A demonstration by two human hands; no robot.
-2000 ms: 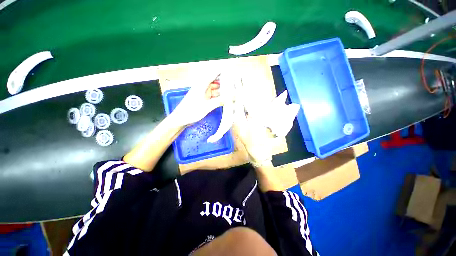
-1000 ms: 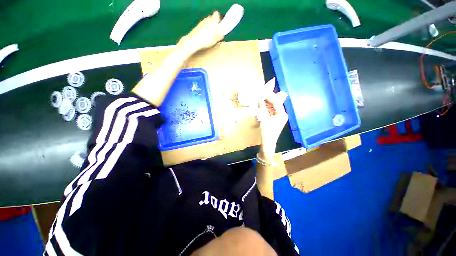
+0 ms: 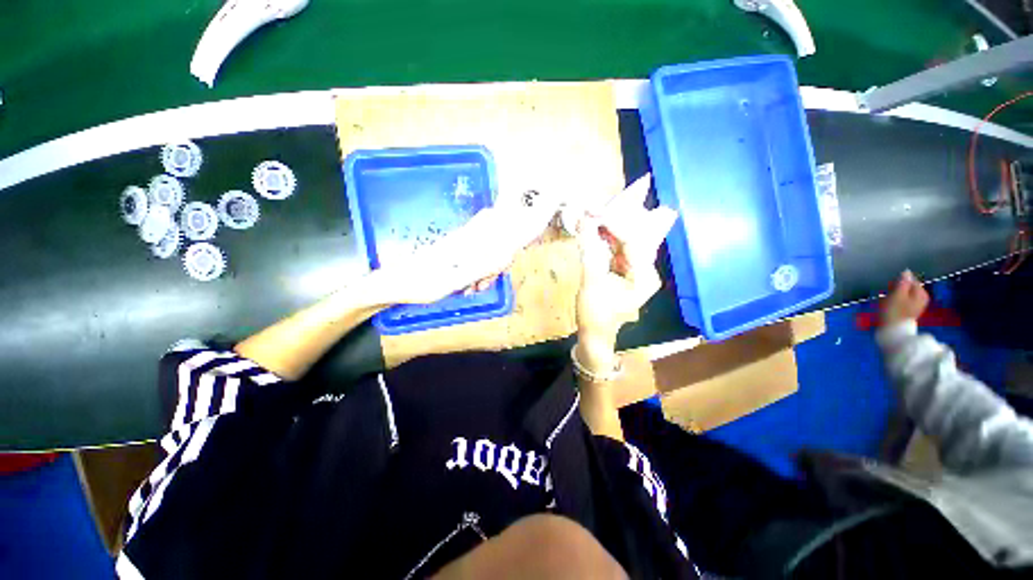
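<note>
My left hand [image 3: 436,266] reaches over the small blue tray [image 3: 504,297] and is closed on a long pale curved housing, which points toward my right hand and blends into the glare. My right hand [image 3: 609,278] has bent fingers close to the housing's far end, beside a crumpled white cloth [image 3: 648,227]. Glare hides whether the right fingers hold anything. A small dark spot [image 3: 530,198] shows near the housing's tip. The tray holds dark specks [image 3: 426,236] and a silvery cluster [image 3: 462,187]. Cardboard [image 3: 453,117] lies under the tray.
Several toothed wheels [image 3: 199,220] lie on the dark bench at left. The large blue bin [image 3: 736,181] at right holds one wheel [image 3: 784,276]. Housings [image 3: 232,32] lie on the green belt beyond. Another person's hand [image 3: 906,300] and grey sleeve show at lower right.
My left hand has come back from the belt to above the small tray with a housing. My right hand remains by the cloth. Another person's arm has appeared at lower right.
</note>
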